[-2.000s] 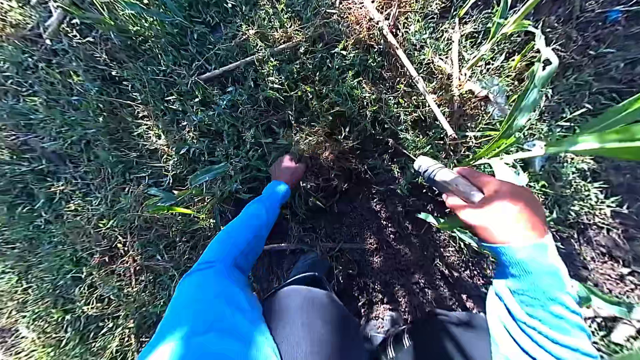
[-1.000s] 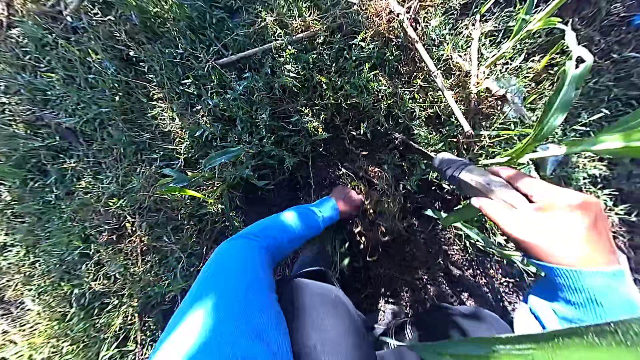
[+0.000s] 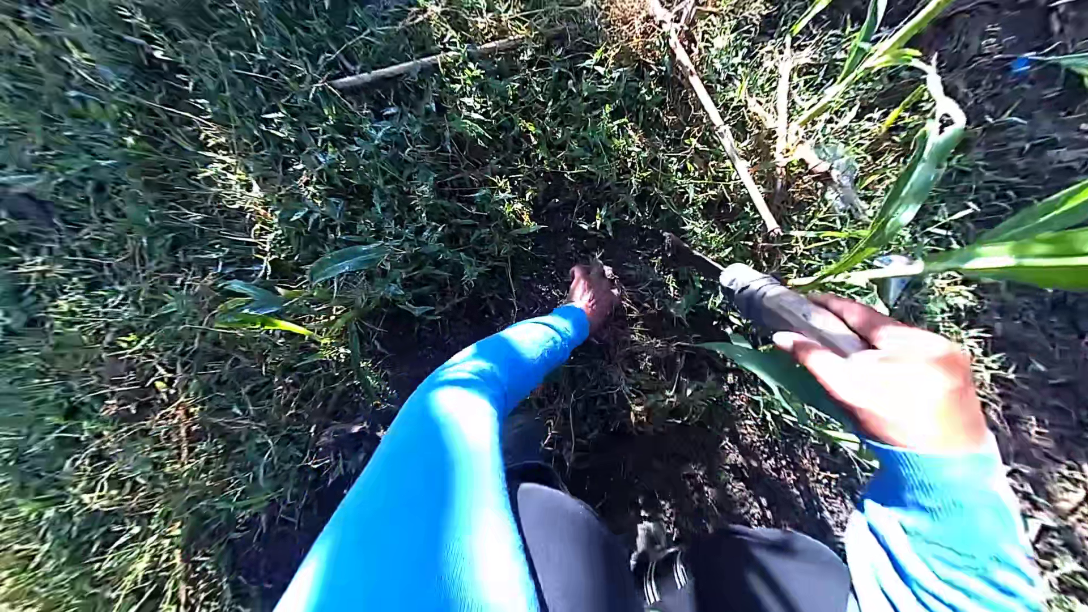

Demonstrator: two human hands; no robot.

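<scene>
My right hand [image 3: 892, 370] is closed around the pale handle of a hand tool [image 3: 795, 313], whose narrow dark metal end points up and left at the soil. The far end of its metal part is hard to make out. Low over dark soil in the middle, my left hand [image 3: 593, 293] is bent inward at loosened weeds; its fingers are partly hidden, so I cannot tell whether it grips any. Pulled weeds with roots [image 3: 646, 374] lie just below and right of it, in front of my knees.
Dense low weeds [image 3: 340, 170] cover the ground at left and ahead. A dry stalk [image 3: 714, 110] slants above the tool, and another [image 3: 425, 66] lies at the upper left. Broad-leaved green plants [image 3: 1020, 255] reach in from the right. Bare soil [image 3: 680, 467] shows near my knees.
My left hand has moved right from the weeds at the left, then a little forward. Loosened weeds now lie on the soil near my knees. The tool has stayed in my right hand.
</scene>
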